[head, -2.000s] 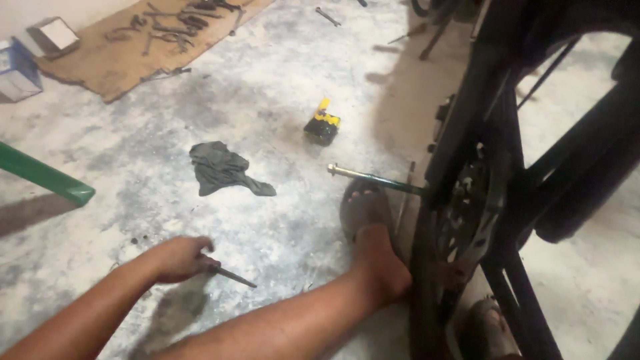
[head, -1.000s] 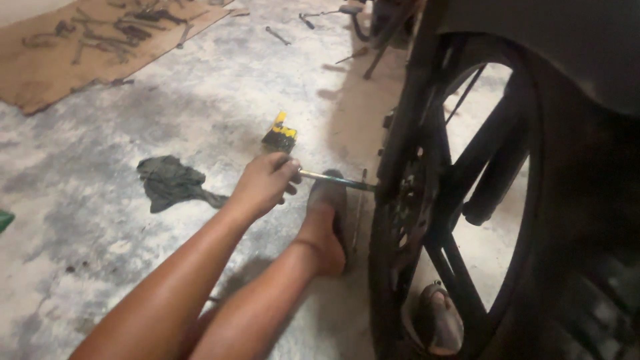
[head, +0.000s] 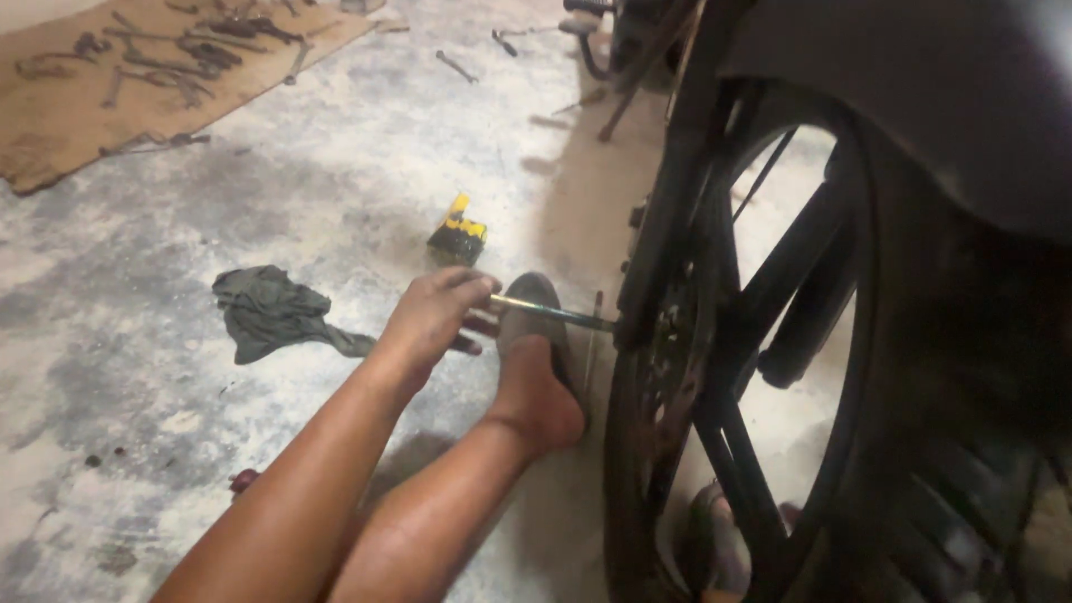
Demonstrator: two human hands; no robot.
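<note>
My left hand grips the outer end of a long metal axle rod, which sticks out sideways from the hub area of a motorcycle wheel. Its fingers hide the rod's head. Behind the rod, a sandalled foot rests on the floor beside the wheel. A thin metal rod lies between the foot and the tyre. Left of the hand is a crumpled dark grey rag. Beyond the hand lies a yellow and black brush. My right hand is out of view.
Wrenches and other hand tools lie on a cardboard sheet at the upper left. A wrench and another tool lie on the floor beyond. A motorcycle stand leg reaches down near the wheel. A second foot shows through the wheel's spokes.
My left hand was low over the floor with a thin tool in it; it has moved up and right to the axle rod. That tool is no longer seen in the hand. The view has shifted right.
</note>
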